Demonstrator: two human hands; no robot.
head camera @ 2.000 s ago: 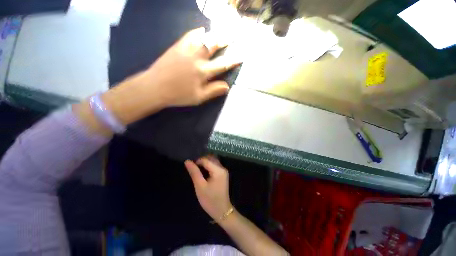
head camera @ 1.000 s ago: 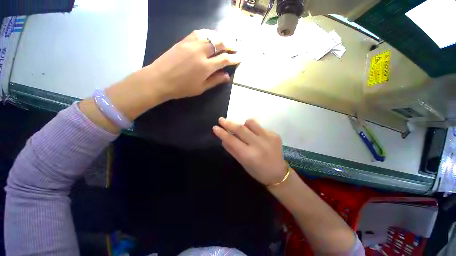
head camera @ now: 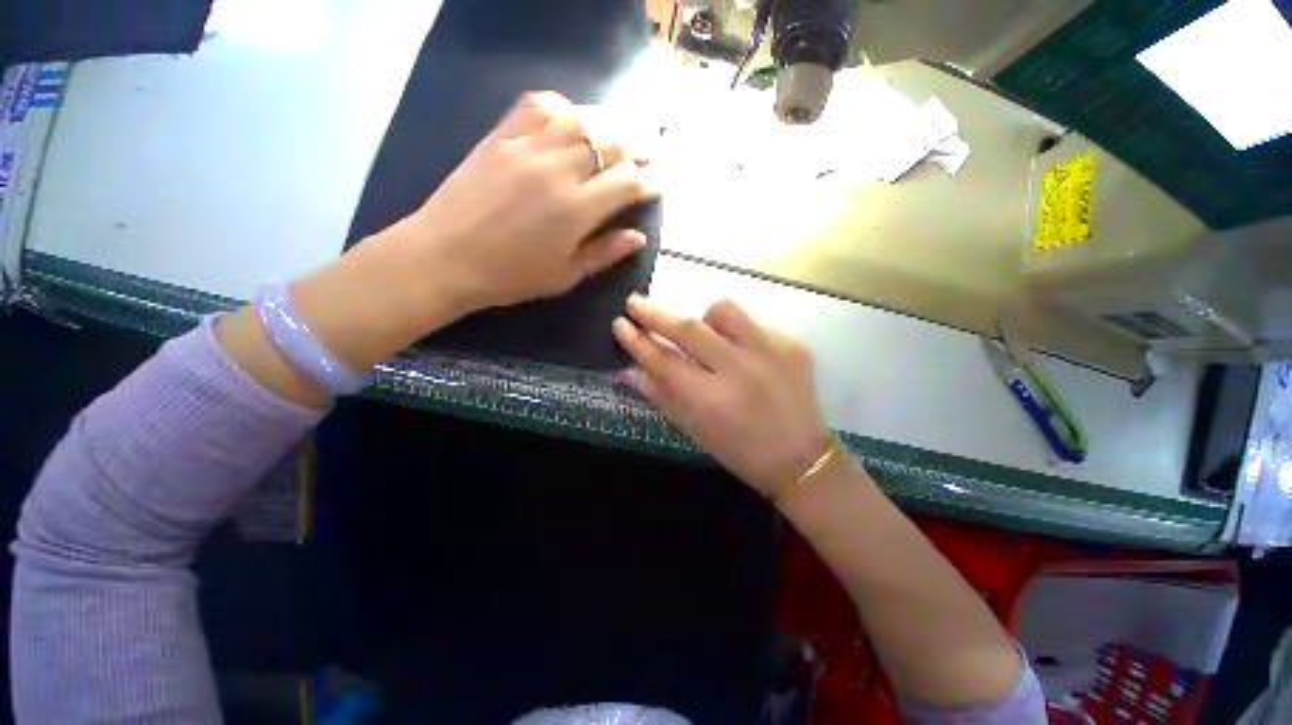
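The black cloth panel (head camera: 489, 106) lies on the white table and runs up toward the sewing machine. My left hand (head camera: 531, 213) lies palm down on it, fingers bent near its right edge, in the lamp glare. My right hand (head camera: 737, 383) has its fingertips on the cloth's lower right corner; thumb and finger seem to pinch the edge. The machine's needle area (head camera: 805, 92) is right of the cloth's top, and the needle itself is lost in the glare.
White scraps (head camera: 928, 139) lie behind the needle area. Blue and green snips (head camera: 1044, 404) and a flat black rectangle (head camera: 1221, 425) lie at the right. A red basket (head camera: 992, 567) is below the table. More dark cloth (head camera: 99, 29) is at the upper left.
The cloth has moved up onto the table, so its lower edge now clears the ruler-marked front edge. My right hand has come up from below the table edge to the cloth's corner.
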